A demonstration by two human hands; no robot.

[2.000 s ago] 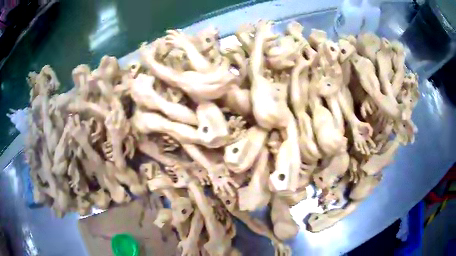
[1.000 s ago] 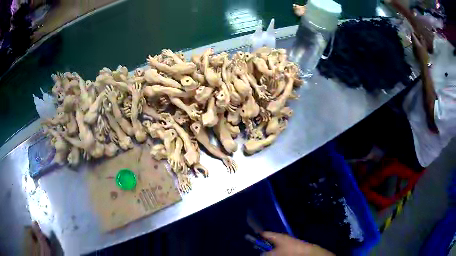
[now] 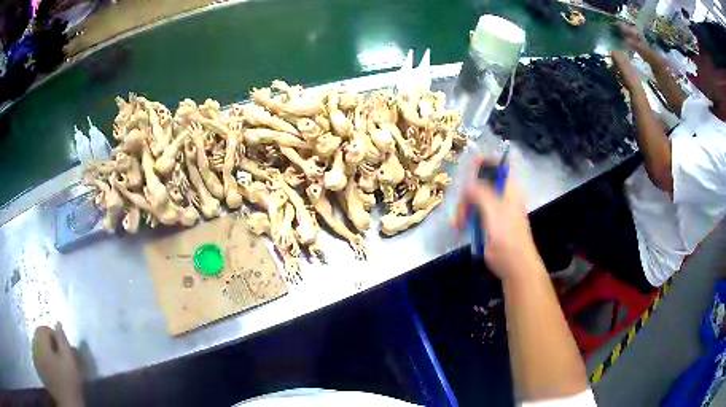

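My right hand (image 3: 495, 219) is blurred, raised over the front edge of the metal bench, right of the arm heap. It is closed around a slim blue and dark tool (image 3: 502, 176) with a dark pointed tip; its exact kind is unclear. My left hand (image 3: 56, 354) is at the bench's lower left, blurred and with fingers bent; I cannot tell whether it holds anything. Tan plastic arms (image 3: 318, 155) lie in a large heap on the bench. A green dish (image 3: 209, 259) sits on a stained brown cardboard mat (image 3: 179, 306) before the heap.
A large clear bottle (image 3: 478, 83) with a pale lid stands behind a dark tangled heap (image 3: 561, 107). White dropper bottles (image 3: 91, 141) stand by the green belt (image 3: 302, 48). A flat blue-edged box (image 3: 80, 219) lies left. A person in white (image 3: 685, 183) sits at right, near a red stool (image 3: 609, 306).
My right hand has risen from the bottom edge to above the bench edge with the blue tool. My left hand shows more fully at lower left. The view has shifted and widened from the close heap.
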